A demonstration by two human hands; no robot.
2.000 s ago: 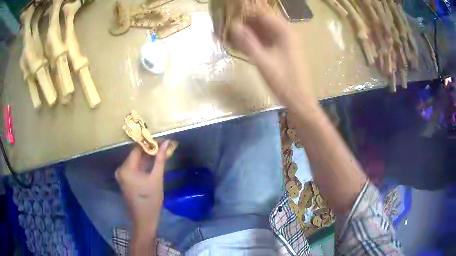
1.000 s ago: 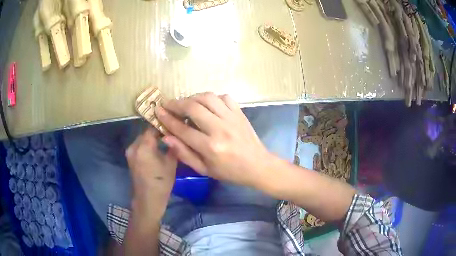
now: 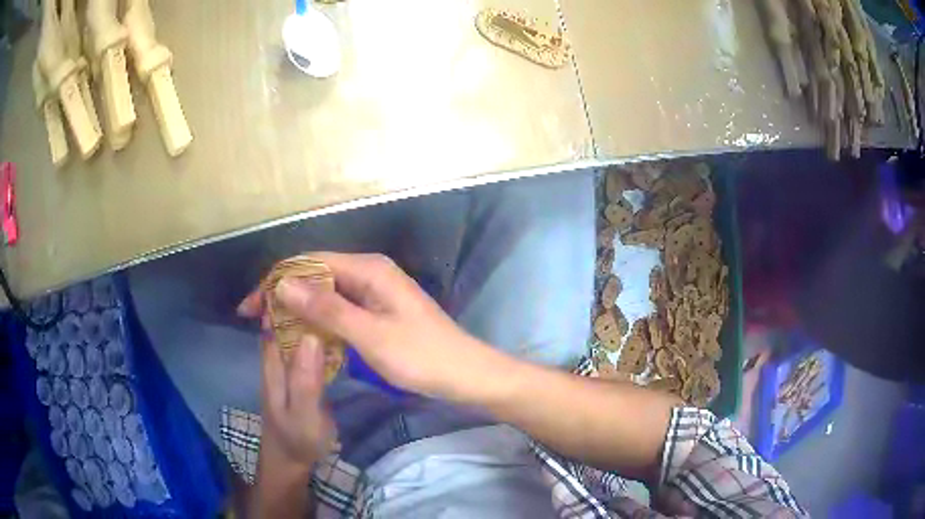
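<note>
A tan, striped wooden sandal sole (image 3: 300, 268) is held over my lap, below the table's front edge. My left hand (image 3: 294, 390) grips its lower end from below. My right hand (image 3: 370, 314) holds its upper end, with the thumb pressed on its face. Whatever lies under the sole is mostly hidden by my fingers. A white glue bottle (image 3: 310, 43) with a blue nozzle lies on the table (image 3: 406, 132).
Pale carved legs (image 3: 114, 81) lie at the table's left, a browner bundle (image 3: 834, 71) at its right. A miniature sandal (image 3: 522, 38) lies at the back. A green crate (image 3: 732, 294) holds brown pieces; a blue crate (image 3: 172, 416) holds pale discs.
The right hand came from the back of the table to join the left hand. Both hands then moved from the table edge down over the lap with the sole. The view has shifted.
</note>
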